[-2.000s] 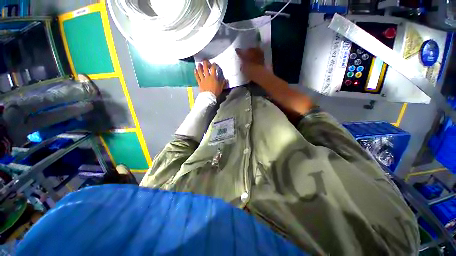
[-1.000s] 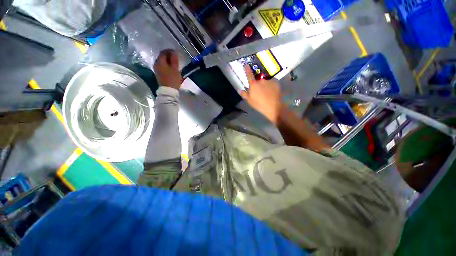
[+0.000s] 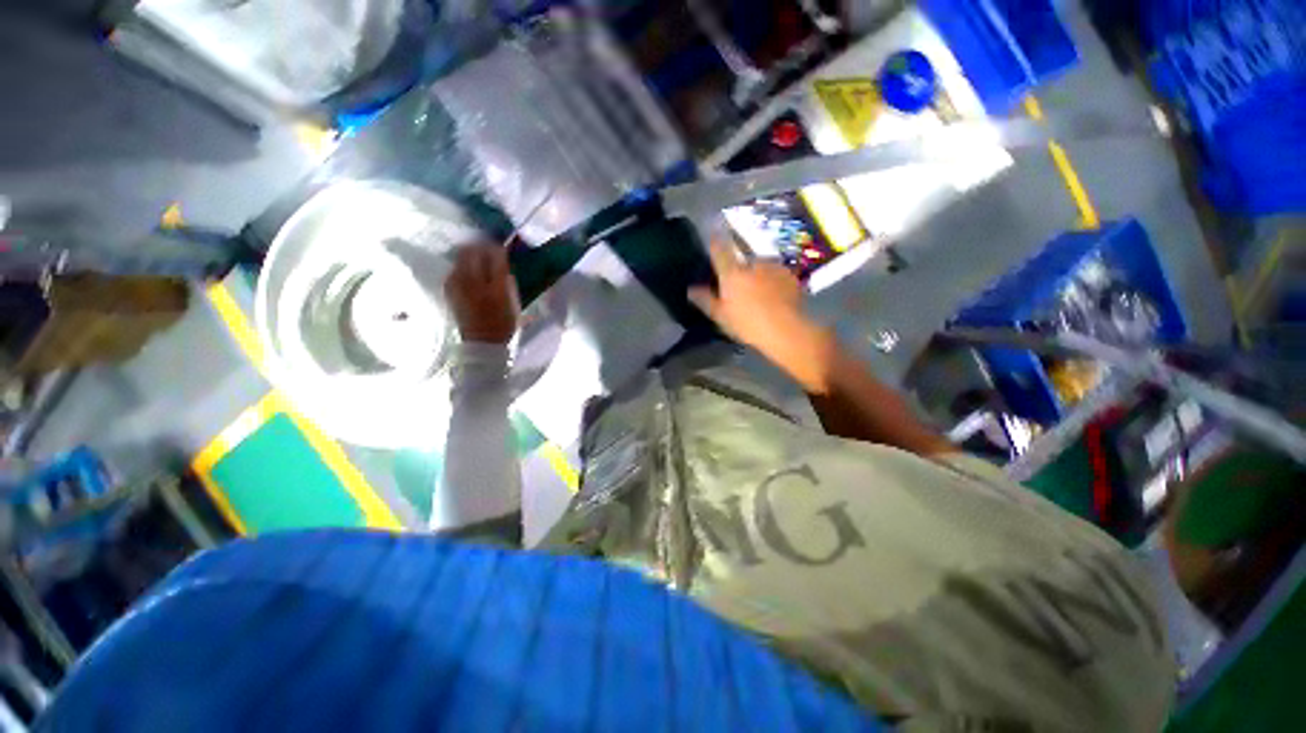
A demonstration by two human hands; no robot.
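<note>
The frame is blurred. The round white feed pan (image 3: 308,380) with white wire loops (image 3: 341,318) is left of centre. My left hand (image 3: 484,291) is over the pan's right edge, fingers curled; whether it holds anything cannot be told. My right hand (image 3: 756,298) is at the near edge of the white cutting machine (image 3: 931,179), fingers bent beside the button panel (image 3: 774,229). Nothing shows in it. The white paper sheet (image 3: 595,337) lies between the two hands.
A long pale guide strip (image 3: 845,169) angles over the machine. A clear plastic bag (image 3: 537,129) lies beyond the pan. Blue bins (image 3: 1067,294) with shiny bags stand at the right. A brown cardboard box (image 3: 108,318) is at the far left. Rails (image 3: 1132,375) cross at lower right.
My left hand has moved back from near the plastic bag to the pan's edge. My right hand was on the paper, then pointed at the buttons; its fingers are now bent. The view has turned.
</note>
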